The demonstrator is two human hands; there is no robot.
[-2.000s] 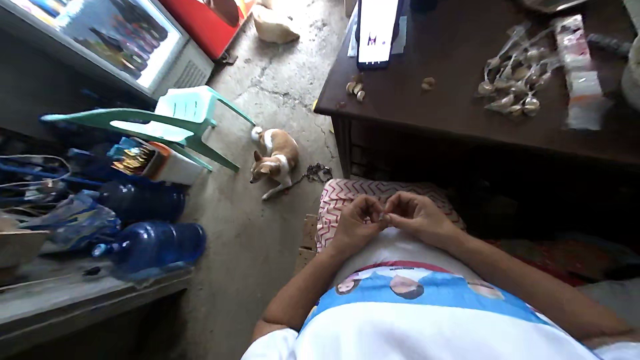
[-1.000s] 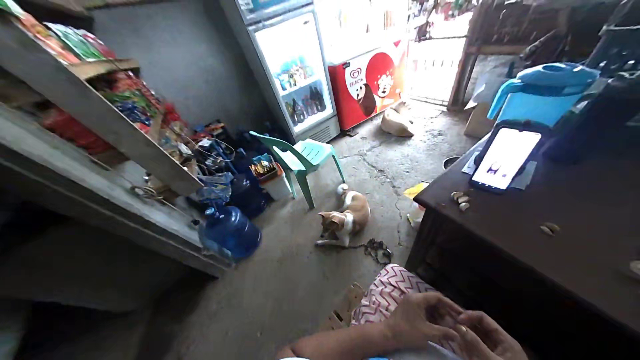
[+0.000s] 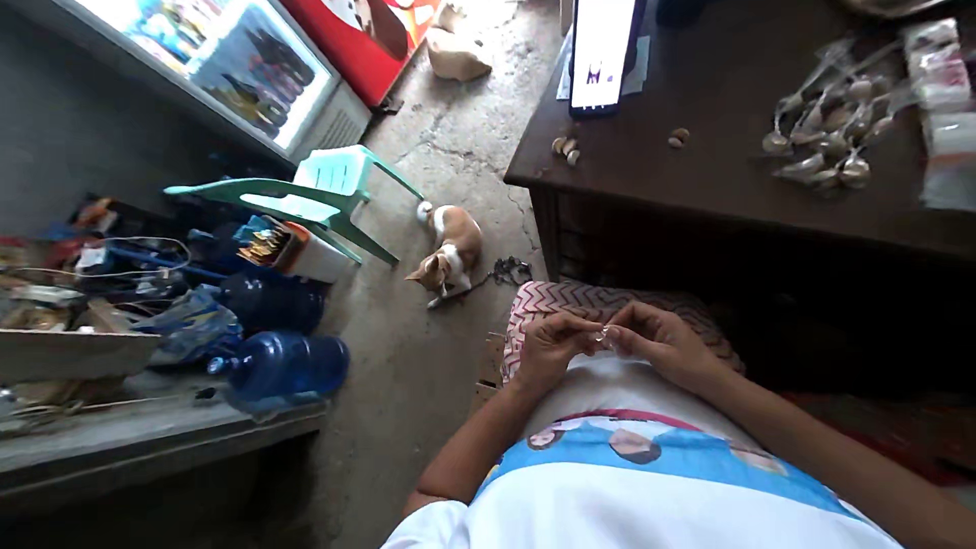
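Note:
My left hand (image 3: 555, 345) and my right hand (image 3: 659, 341) meet above my lap, fingertips together on a small piece of clear plastic (image 3: 602, 335). Whether anything is inside the plastic cannot be told. On the dark wooden table (image 3: 717, 164) in front lie garlic cloves (image 3: 566, 149) near the left corner and a few more cloves (image 3: 678, 137) to the right of them. A pile of small knotted clear bags with garlic (image 3: 831, 130) lies farther right, beside a stack of flat plastic bags (image 3: 945, 114).
A lit smartphone (image 3: 602, 57) stands at the table's far left. A dog (image 3: 455, 244) lies on the concrete floor near a chain, beside a green plastic chair (image 3: 332, 179). A blue water jug (image 3: 293, 364) lies on a ledge at left; a glass-door fridge (image 3: 259, 76) stands behind.
The view swung up toward the room and came back down. Both hands remain together at the fingertips, and the clear plastic shows between them now.

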